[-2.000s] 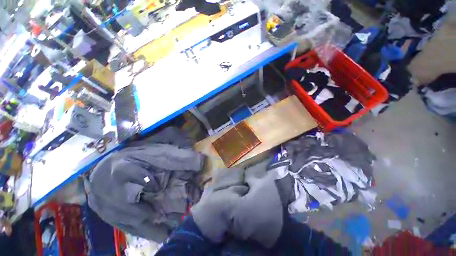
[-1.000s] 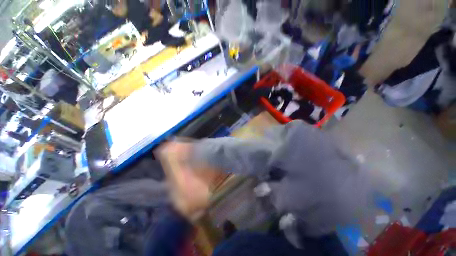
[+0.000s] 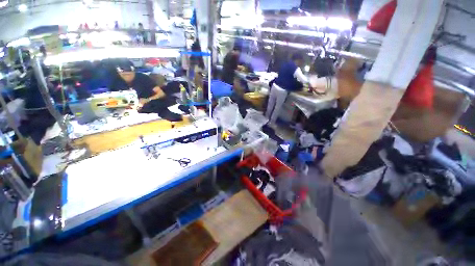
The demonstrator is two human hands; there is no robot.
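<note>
A grey garment piece (image 3: 348,228), blurred by motion, hangs or swings at the lower middle right, partly over the right end of the red plastic crate (image 3: 264,199). What holds it is not visible. Neither my left hand nor my right hand can be made out. The floor pile of grey and white garments (image 3: 284,248) is cut off by the bottom edge. The edge of a grey garment pile (image 3: 62,258) shows at the lower left.
The wooden bench (image 3: 238,218) with a brown woven mat (image 3: 186,247) lies beside the blue-edged sewing table (image 3: 117,182). Scissors (image 3: 181,161) lie on the table near a sewing machine (image 3: 195,134). A pillar (image 3: 367,114) stands at right. People work behind.
The view has lifted towards the room. The grey garment was in my lap, then raised and spread with a hand visible beside it; now it is a blur further right and no hand shows.
</note>
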